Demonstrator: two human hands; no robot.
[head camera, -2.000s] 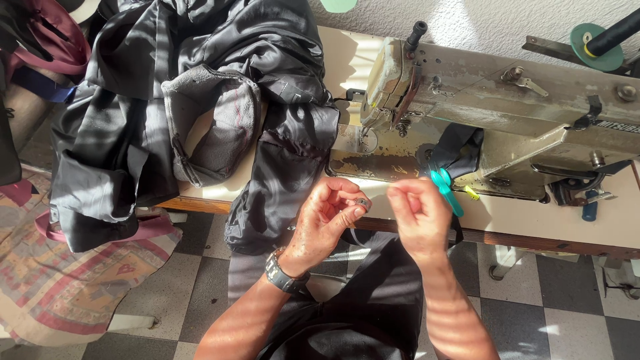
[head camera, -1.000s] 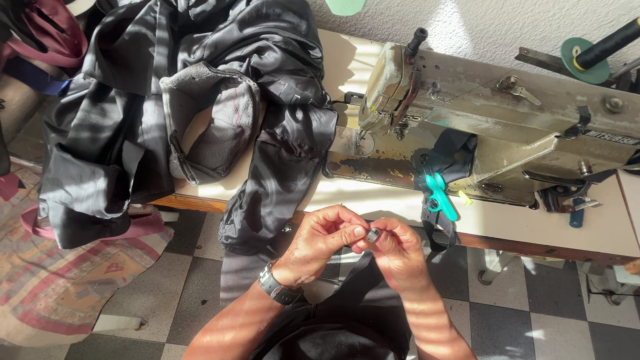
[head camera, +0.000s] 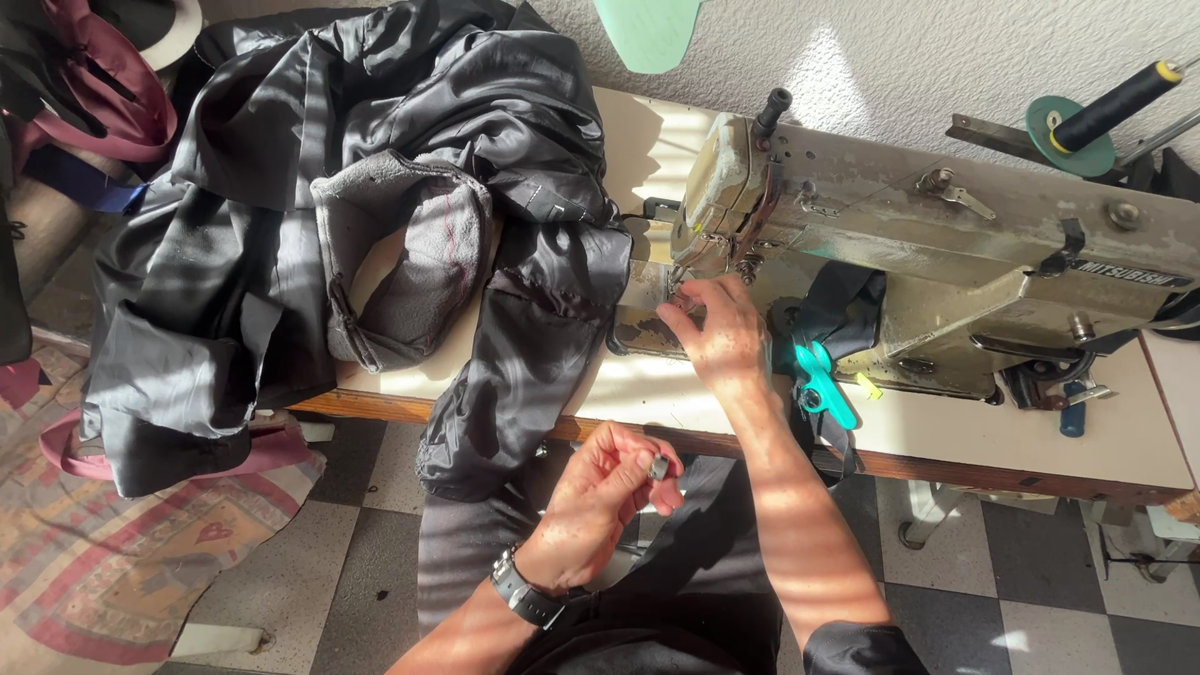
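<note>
Between thumb and fingers, my left hand (head camera: 600, 497) holds a small metal bobbin case (head camera: 659, 466) over my lap, in front of the table edge. My right hand (head camera: 722, 328) reaches to the needle area of a Mitsubishi sewing machine (head camera: 872, 197); its fingertips are by the presser foot, and whether they pinch anything is hidden. Teal-handled thread snips (head camera: 825, 386) lie on dark fabric to the right of my right forearm. A dark satin garment (head camera: 553, 309) is spread left of the machine, with a grey fleece band (head camera: 412, 272) on it.
A black thread cone (head camera: 1116, 108) stands on a green disc at the back right. The wooden table edge (head camera: 919, 471) runs in front of the machine. A blue-handled tool (head camera: 1073, 410) lies at the right. Patterned fabric (head camera: 187, 553) hangs at the lower left.
My right hand has left my left hand and moved up to the needle area. My left hand still holds the small metal part near the table edge.
</note>
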